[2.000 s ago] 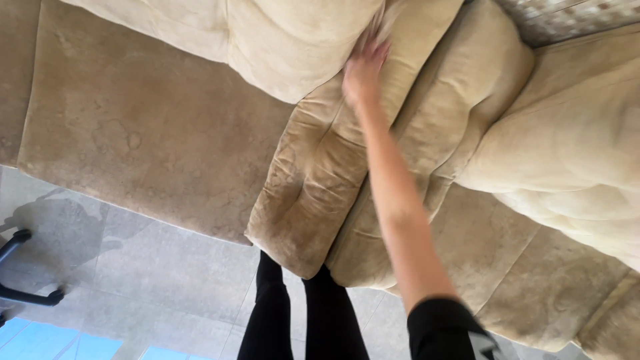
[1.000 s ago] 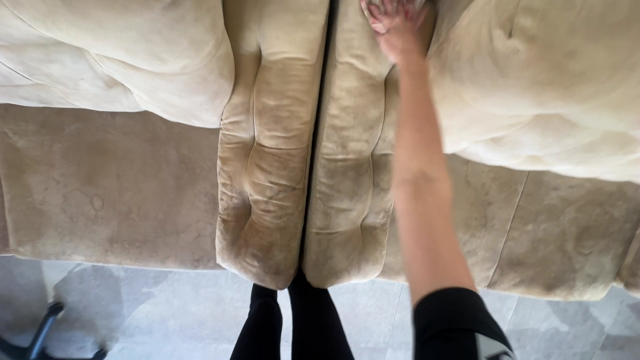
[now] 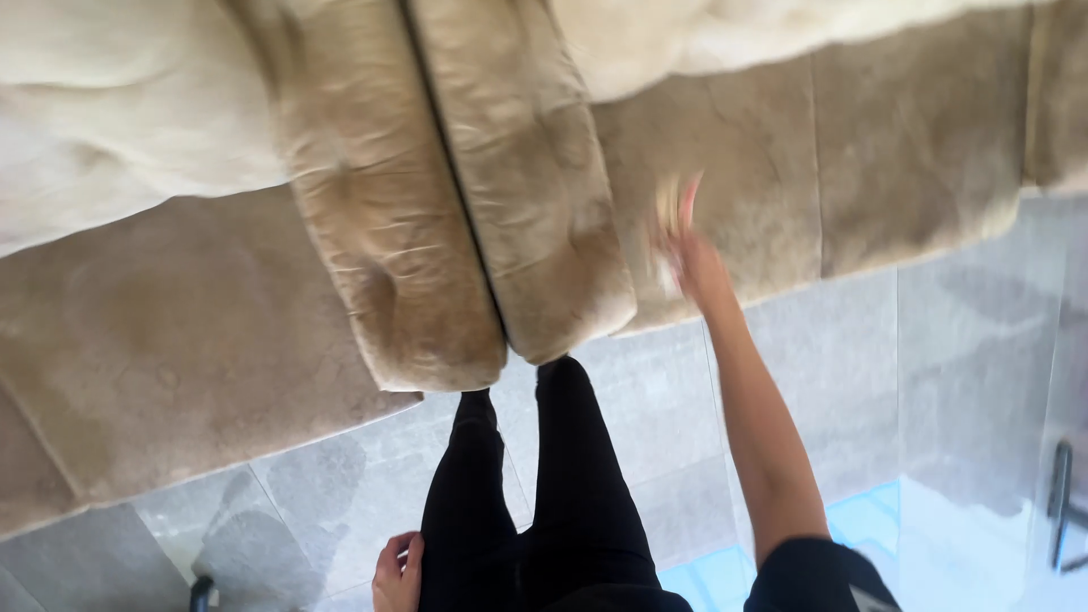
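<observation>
Stretched out to the right, my right hand (image 3: 684, 246) is blurred by motion over the front part of a brown suede-like seat cushion (image 3: 722, 161). A pale blur lies at its fingers; whether it holds a cloth or anything else I cannot tell. Just left of it are two padded tan sofa armrests (image 3: 552, 212), side by side with a dark gap between them. My left hand (image 3: 398, 571) hangs beside my left thigh, fingers loosely curled, and nothing shows in it.
More seat cushion (image 3: 195, 340) extends on the left, with pale back cushions (image 3: 127, 110) above. Grey floor tiles (image 3: 646, 416) run below the sofa. Dark chair-base legs (image 3: 1061, 506) show at the right edge and lower left. My legs stand close to the armrests.
My right hand has come from the upper part of the armrests down and right to the seat cushion's front. My left hand has come into view. The view has shifted and tilted.
</observation>
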